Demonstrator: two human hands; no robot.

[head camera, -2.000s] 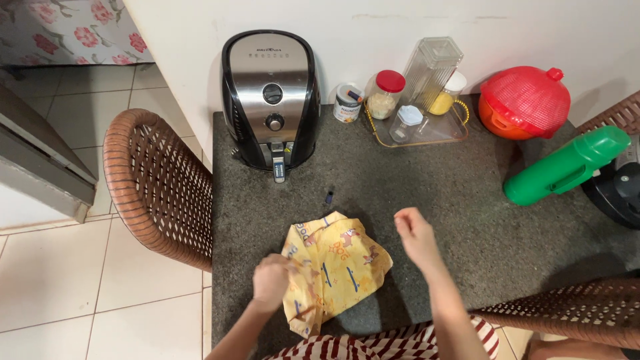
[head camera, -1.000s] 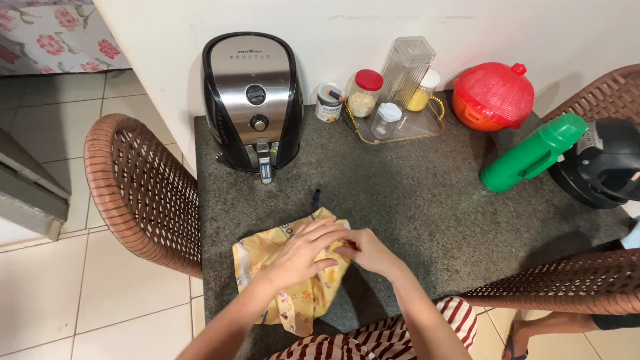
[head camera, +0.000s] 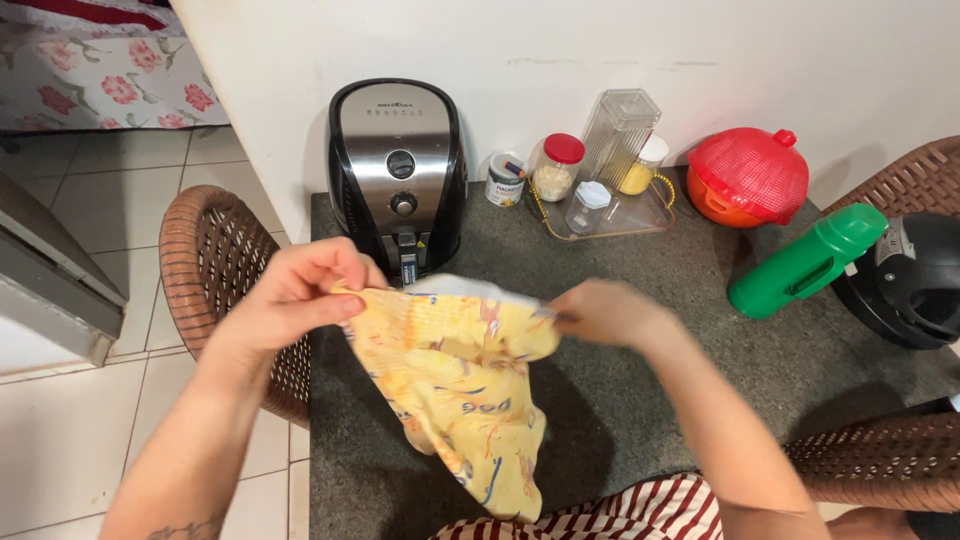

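A yellow printed cloth garment [head camera: 465, 382] hangs stretched between my two hands above the dark stone tabletop. My left hand [head camera: 315, 289] pinches its upper left corner between thumb and fingers. At the upper right corner, my right hand [head camera: 611, 311] grips the fabric, slightly blurred. Folds droop from the gathered upper edge toward the striped red and white cloth [head camera: 652, 506] at the near table edge. Behind the garment stands a black and silver air fryer [head camera: 397, 150], the end of its handle close to the fabric's top edge.
A tin [head camera: 505, 180], a red-lidded jar [head camera: 557, 169] and a clear tray [head camera: 615, 225] with containers stand by the wall. Farther right are a red covered bowl [head camera: 746, 180], a green thermos [head camera: 806, 262] and a black helmet [head camera: 911, 277]. Woven chairs [head camera: 202, 277] flank the table; a person's leg [head camera: 862, 523] shows lower right.
The yellow garment lay on the table in the earlier frames; now it is raised and spread between my hands. My hands, close together one second ago, have moved apart.
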